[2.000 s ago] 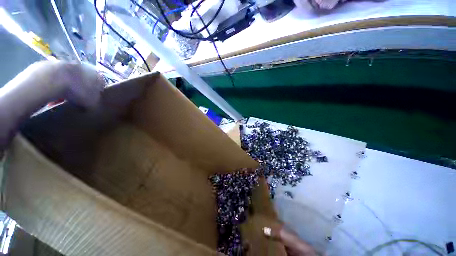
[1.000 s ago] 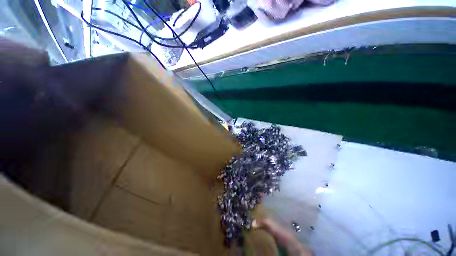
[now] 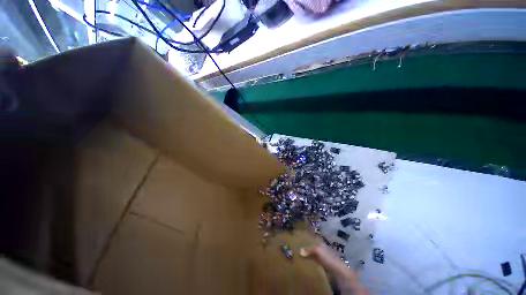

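Observation:
A deep open brown carton [image 3: 190,230] is tilted toward the white bench. A loose pile of small dark and silver metal components [image 3: 311,187] lies across its lower lip and on the bench; a few pieces remain on the lower flap. My right hand [image 3: 340,273], cut off by the bottom edge, grips the carton's lower flap, with a pale-tipped digit over the inner side. At the upper left, a dark blurred shape at the carton's rim may be my left hand; its fingers cannot be made out.
A green conveyor belt [image 3: 369,124] runs behind the white bench [image 3: 455,213]. A small black piece [image 3: 506,268] and a thin curved cable lie at right. Black cables hang at upper left. Another person's hand [image 3: 311,6] shows at the top of the opposite bench.
The carton has tipped further, and components from inside it have slid out over its lip, spreading the bench pile. My left hand has gone from clear view into dark blur.

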